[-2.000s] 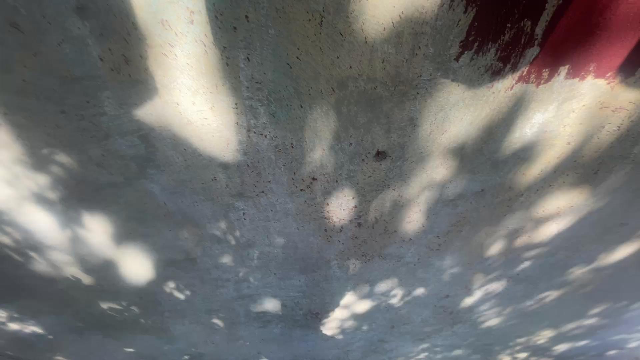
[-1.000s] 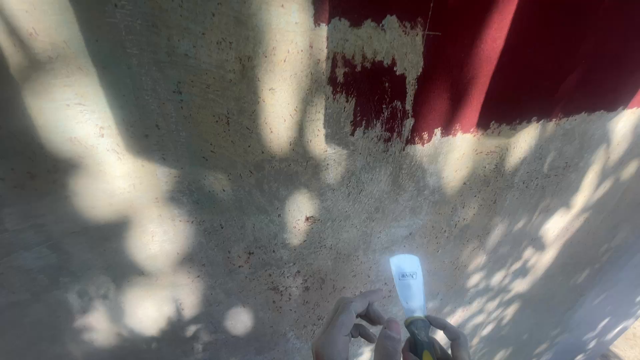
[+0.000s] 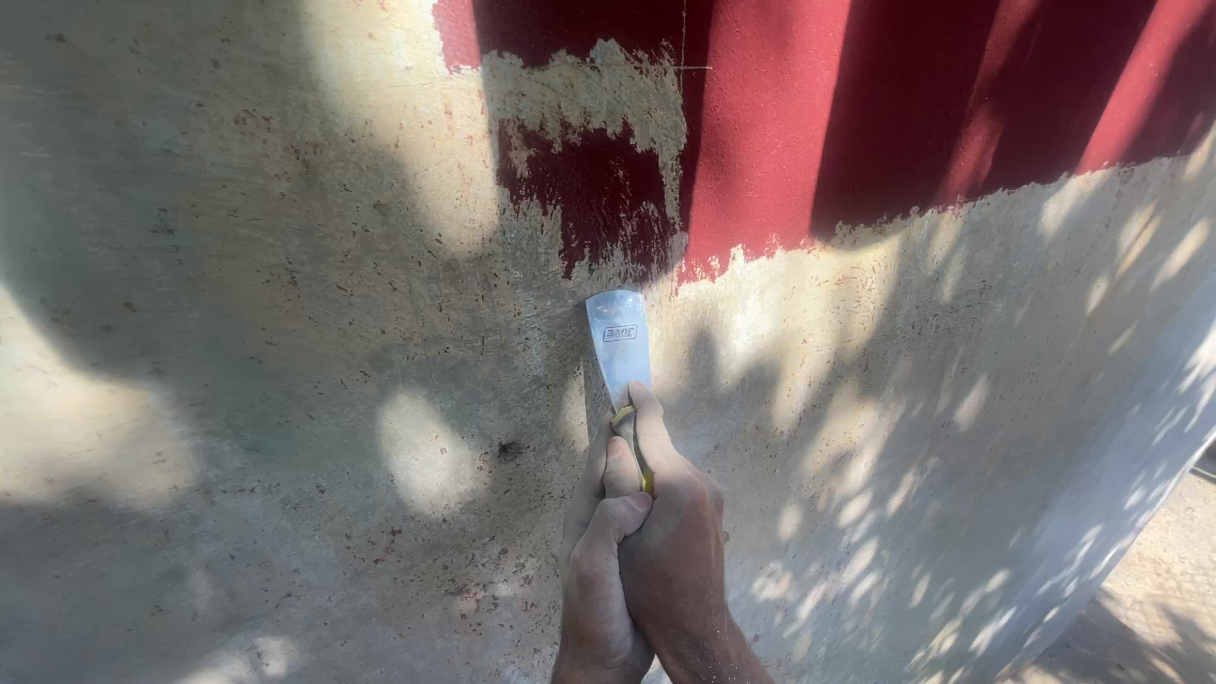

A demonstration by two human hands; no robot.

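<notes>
Both of my hands are wrapped around the dark and yellow handle of a putty knife [image 3: 619,347], low in the middle of the view. My left hand [image 3: 597,570] is on the left side of the handle, and my right hand [image 3: 679,532] lies against it on the right, one finger stretched along the base of the blade. The broad metal blade points up at the wall, its edge just below a patch of dark red paint [image 3: 608,190]. Whether the edge touches the wall, I cannot tell. Around that patch runs a scraped, bare strip [image 3: 579,85] with ragged borders.
Red paint [image 3: 769,123] covers the upper right of the wall and ends in a jagged lower edge. Worn grey-beige wall surface [image 3: 285,285], flecked with red and dappled by sunlight, spreads left and below. Paved ground [image 3: 1164,570] shows past the wall at the lower right.
No hands show in the oldest frame. A second ago the putty knife was lower, below the red paint; both hands have since raised it to the paint's lower edge and closed around its handle.
</notes>
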